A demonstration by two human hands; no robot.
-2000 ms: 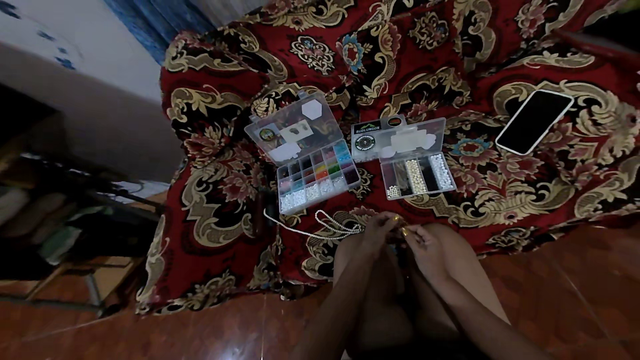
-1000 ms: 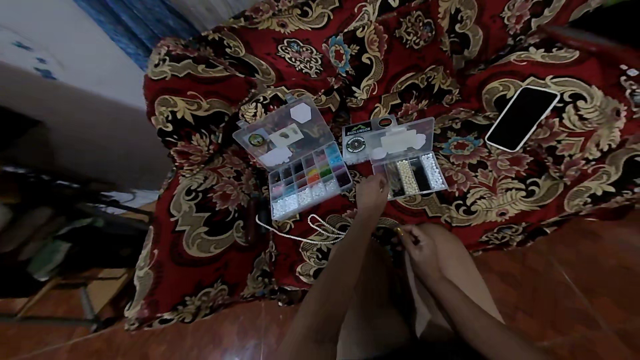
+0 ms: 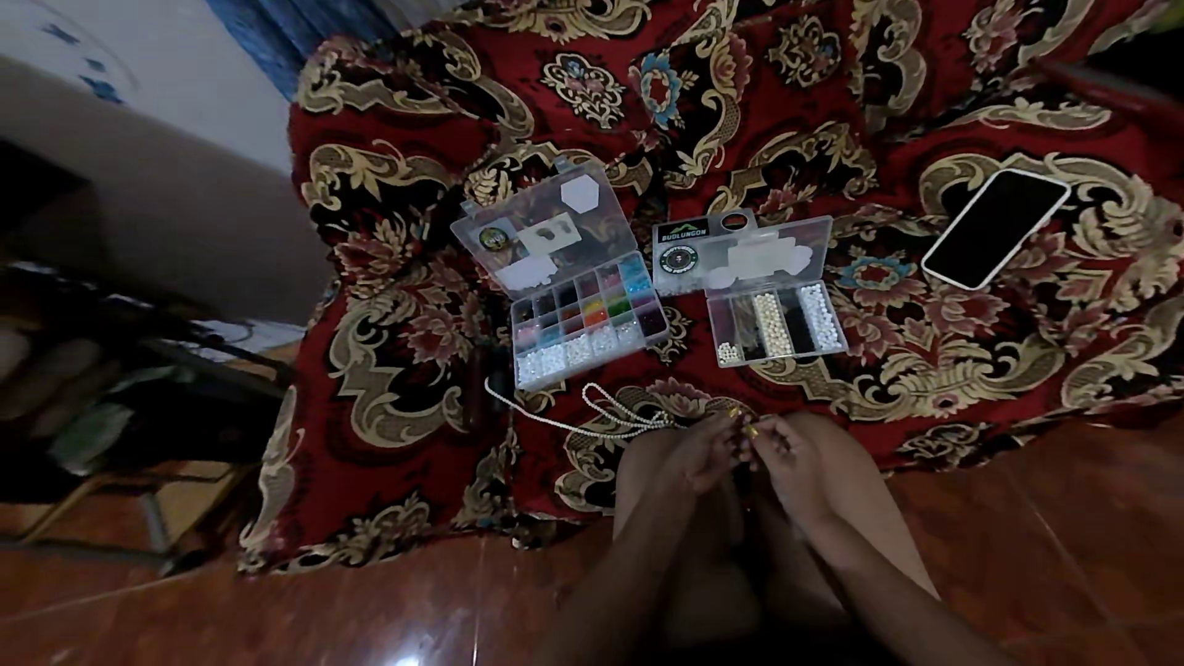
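Observation:
My left hand (image 3: 708, 450) and my right hand (image 3: 784, 455) are close together above my lap, fingertips nearly meeting. Yellow shows at the fingertips of both; whatever small thing they pinch is too dark to make out. A string of pale beads (image 3: 592, 432) runs over the cloth to beside my left hand. Beyond the hands lies an open clear plastic bead box (image 3: 777, 359) with white and cream beads, its lid raised. To its left, a larger open compartment box (image 3: 592, 372) holds beads of several colours.
A smartphone (image 3: 996, 228) with a white edge lies on the patterned red cloth (image 3: 407, 481) at the right. A clear packet (image 3: 678, 263) with labels lies between the boxes. A metal-legged stand (image 3: 157, 523) is at the far left, on the tiled floor (image 3: 370, 620).
My left hand was at the smaller bead box a second ago and has come back beside my right hand. The right hand has stayed over my lap.

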